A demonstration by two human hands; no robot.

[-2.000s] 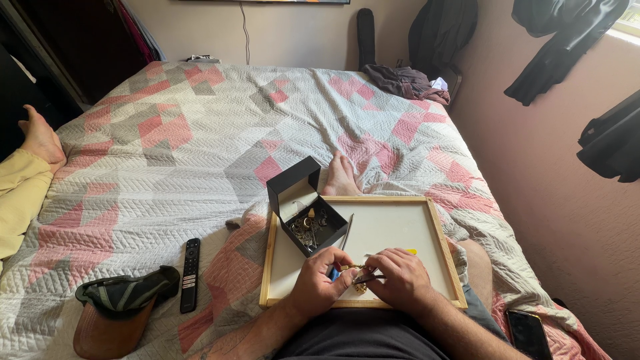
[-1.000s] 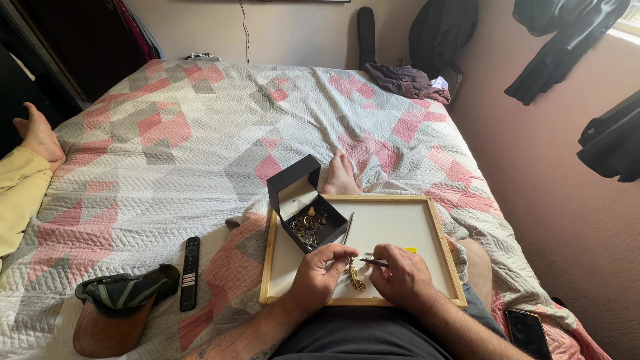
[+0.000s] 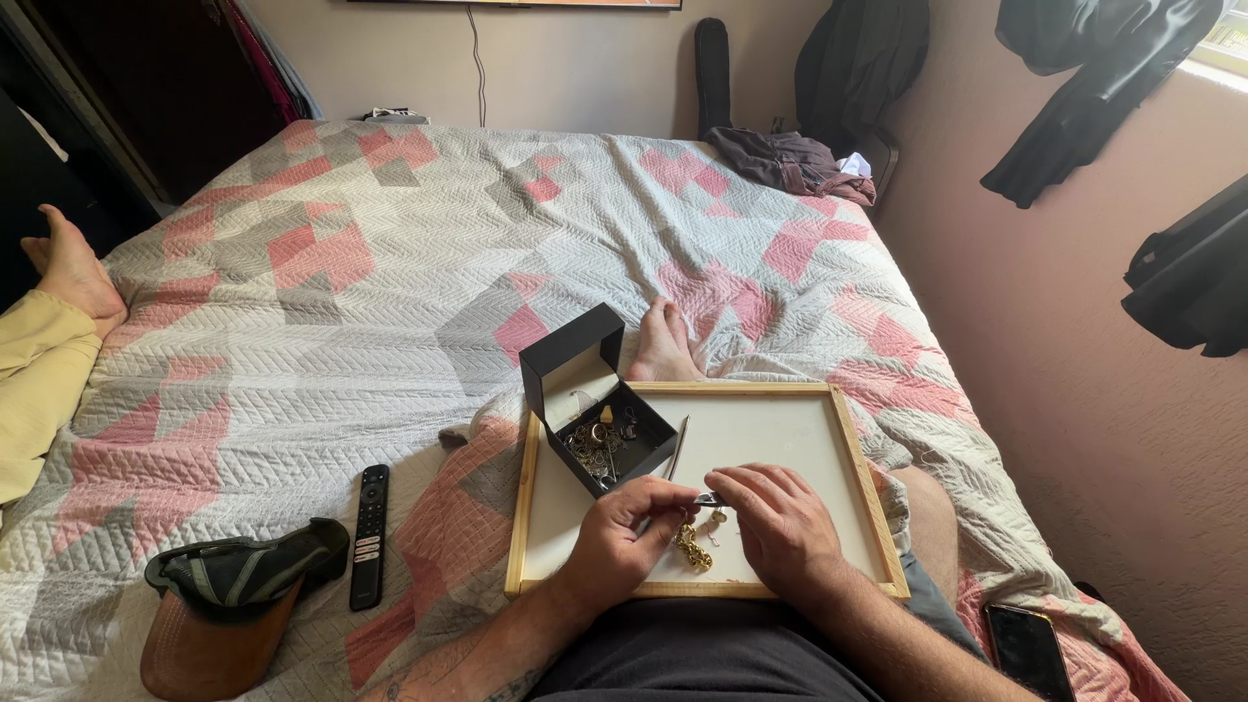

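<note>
My left hand (image 3: pixel 634 536) pinches one end of a gold-coloured chain (image 3: pixel 694 548), which hangs down over the white board. Close beside it, my right hand (image 3: pixel 780 526) holds a small dark metal tool (image 3: pixel 711 499), its tip at the left fingertips; its kind cannot be told. A small gold-coloured piece (image 3: pixel 719 516) shows between the hands. Behind my left hand, an open black box (image 3: pixel 639 456) holds tangled jewellery (image 3: pixel 597 444). A thin pointed metal tool (image 3: pixel 680 444) leans or lies beside the box. All this is on a wood-framed white board (image 3: pixel 770 429) across my lap.
A remote control (image 3: pixel 370 536) and a cap (image 3: pixel 229 609) lie on the quilt at left. A phone (image 3: pixel 1029 651) lies at lower right. My bare foot (image 3: pixel 665 343) is beyond the board. Another person's foot (image 3: pixel 78 271) rests at far left. Crumpled clothing (image 3: pixel 780 161) lies at the far corner.
My hands have come closer together over the chain. The yellow item seen earlier on the board by my right hand no longer shows.
</note>
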